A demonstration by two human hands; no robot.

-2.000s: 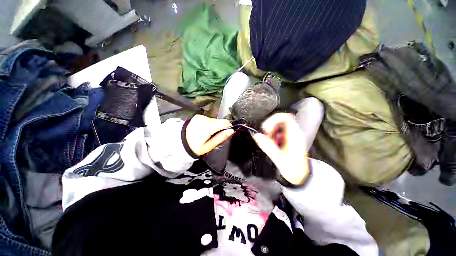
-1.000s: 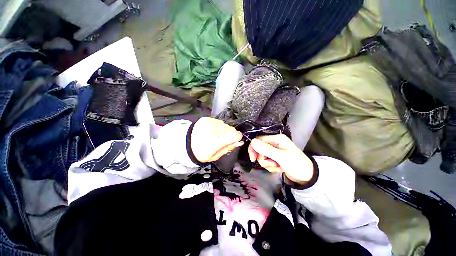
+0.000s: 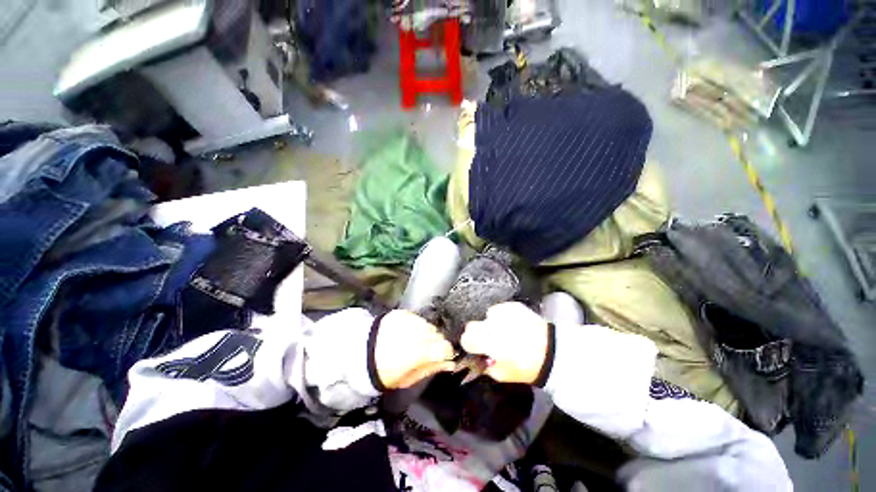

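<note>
Grey-black mottled denim jeans (image 3: 477, 284) lie on the lap between the knees, with darker cloth below the hands. My left hand (image 3: 411, 350) is closed on the dark edge of the garment. My right hand (image 3: 509, 344) is beside it, fingertips nearly touching the left ones and also pinched at the garment. A tiny reddish spot shows at the right fingertips; I cannot tell what it is. No thread can be made out between the hands. The fingertips are overexposed and partly hidden.
Blue jeans (image 3: 72, 250) are heaped at left beside a white board (image 3: 288, 207) bearing a folded black denim piece (image 3: 245, 261). Green cloth (image 3: 399, 207), a sack under navy pinstriped cloth (image 3: 557, 168) and a red stool (image 3: 429, 65) are ahead. Grey-black jeans (image 3: 768, 298) lie at right.
The view has tilted up, showing the red stool and more floor. My hands, apart one second ago with a pale thread near them, are now together at the garment.
</note>
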